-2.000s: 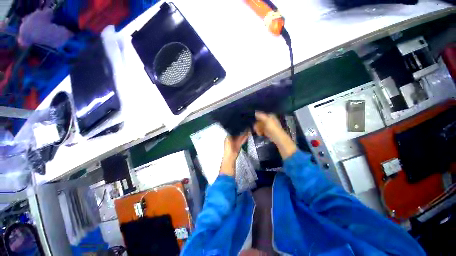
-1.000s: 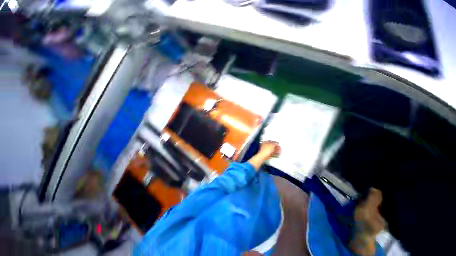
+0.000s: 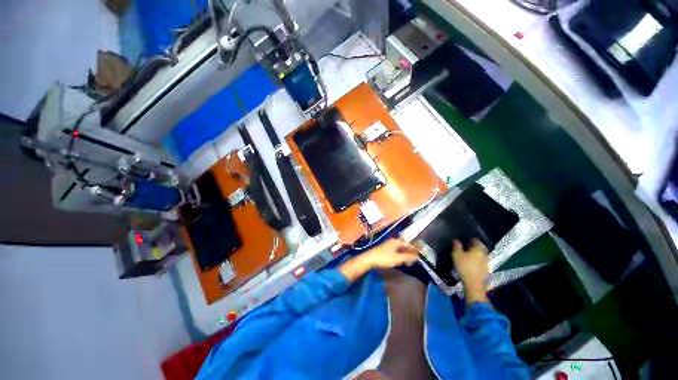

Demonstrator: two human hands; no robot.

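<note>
A black panel [image 3: 470,217] lies on a sheet of bubble wrap [image 3: 520,228], right of the nearer orange fixture. My right hand [image 3: 471,266] is at the panel's near right side, with its fingers bent over the black surface. My left hand [image 3: 395,254] is at the near left corner of the panel and wrap. Its fingertips are blurred, and I cannot tell if they grip the edge.
Orange fixture plates [image 3: 416,178] hold black panels [image 3: 338,159] under a machine with a blue head [image 3: 301,85]. Control buttons [image 3: 231,316] are on the machine front. More black panels [image 3: 601,236] lie on the green surface [image 3: 550,133] at right. The white bench [image 3: 513,46] runs along the upper right.
The view has turned left toward the machine. A black panel now lies on the bubble wrap, which showed bare before. My right hand has come over to it, closer to my left hand.
</note>
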